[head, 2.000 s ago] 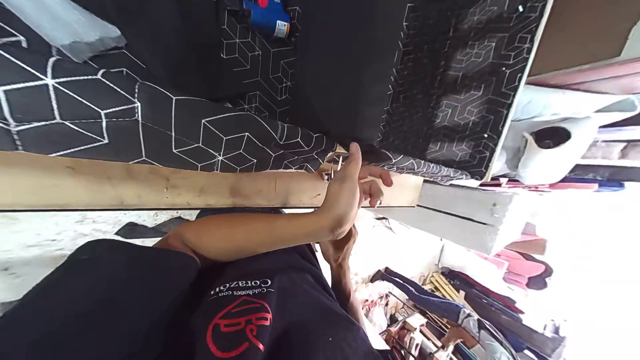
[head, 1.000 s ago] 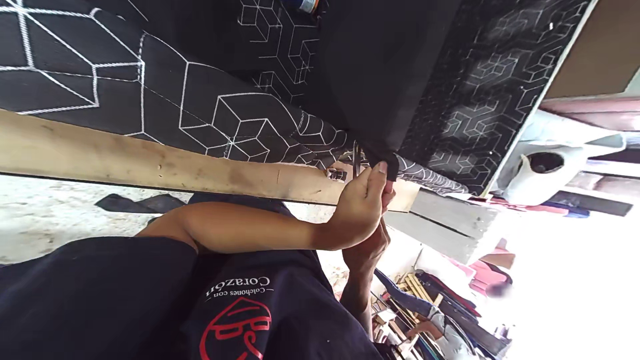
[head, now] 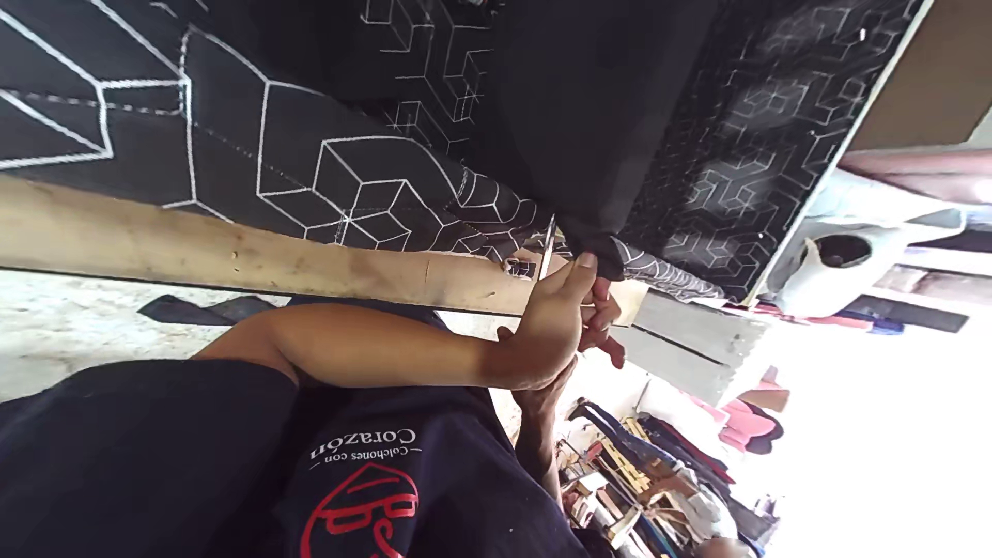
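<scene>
My left hand (head: 554, 322) reaches in from the left, its thumb and fingers at a bunched edge of black fabric (head: 601, 260). A narrow metal blade (head: 548, 244), which looks like part of scissors, stands just beside the thumb against the fabric; its handle is hidden. My right hand (head: 542, 391) comes up from below, mostly hidden behind my left wrist, so its grip does not show. Black quilted fabric with white geometric lines (head: 364, 194) drapes along a pale wooden rail (head: 349, 271). A small patterned piece (head: 519, 268) lies at the rail near the blade.
A pale board edge (head: 845, 147) borders the fabric at right. Beyond it is a white container or bag with a dark opening (head: 841, 252). Grey boards (head: 682, 341) lie past the rail's end. A cluttered pile of wood pieces and cloths (head: 628, 480) is at lower right.
My left hand has gone from spread fingers to fingers closed in at the black fabric edge. The blade stands out more plainly beside it. The view has shifted somewhat.
</scene>
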